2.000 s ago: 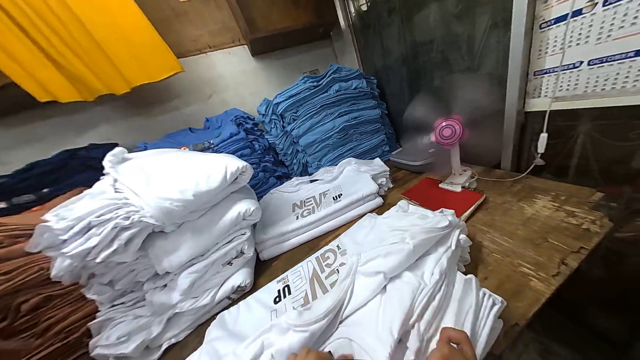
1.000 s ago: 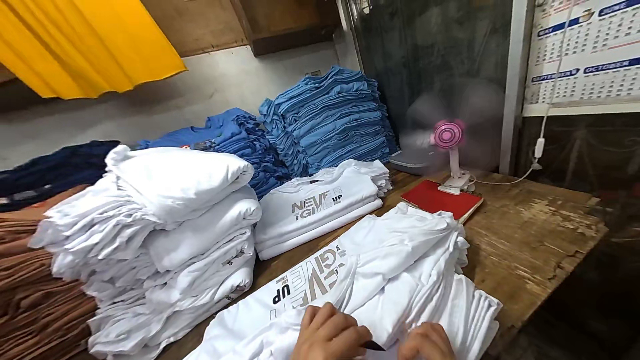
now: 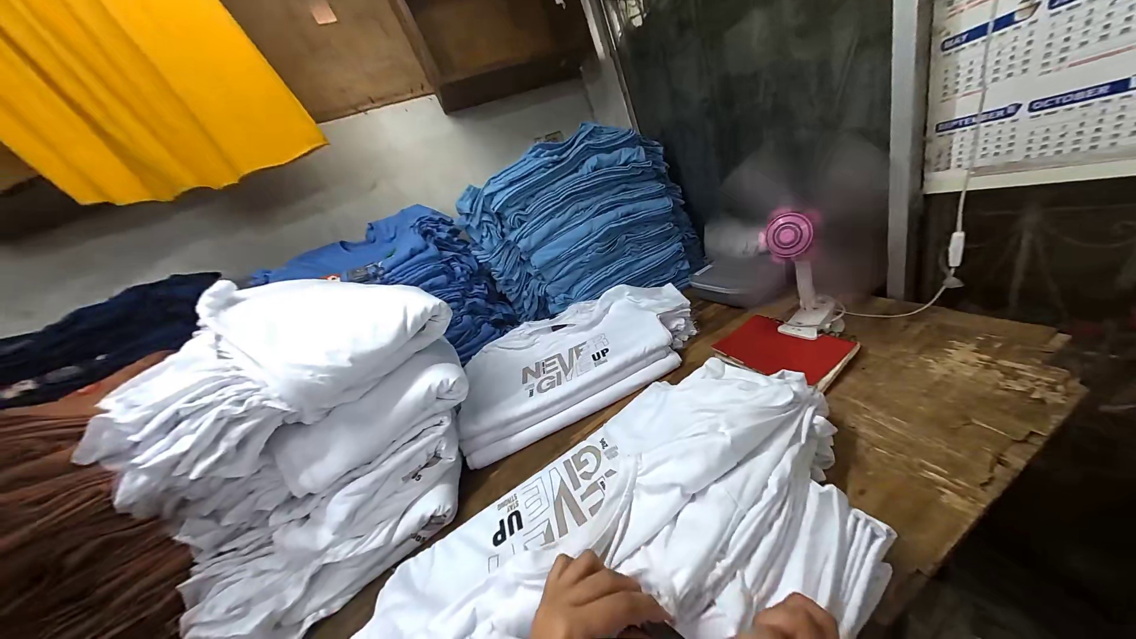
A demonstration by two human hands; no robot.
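A pile of white printed T-shirts [image 3: 710, 453] lies across the near part of the wooden table, its topmost layers loosely folded. On its near edge, at the bottom of the view, my left hand [image 3: 595, 599] has curled fingers, with a small dark thing by the fingertips that I cannot make out. My right hand [image 3: 794, 617] is just to the right, over the same pile and cut off by the frame's lower edge. Whether either hand grips cloth is not clear. Beyond the pile sits a neat stack of folded white T-shirts [image 3: 577, 364] with printed fronts.
A tall stack of white shirts [image 3: 328, 355] stands left, beside brown garments [image 3: 80, 497]. Blue shirts [image 3: 586, 222] are piled at the back. A running pink and white fan [image 3: 790, 235] stands by a red folder [image 3: 785, 349] on the wooden table [image 3: 950, 399]. Yellow cloth [image 3: 151, 98] hangs above.
Both hands were barely in view at the bottom edge, then came up over the near shirts. Since one second ago they have lowered somewhat toward the bottom edge.
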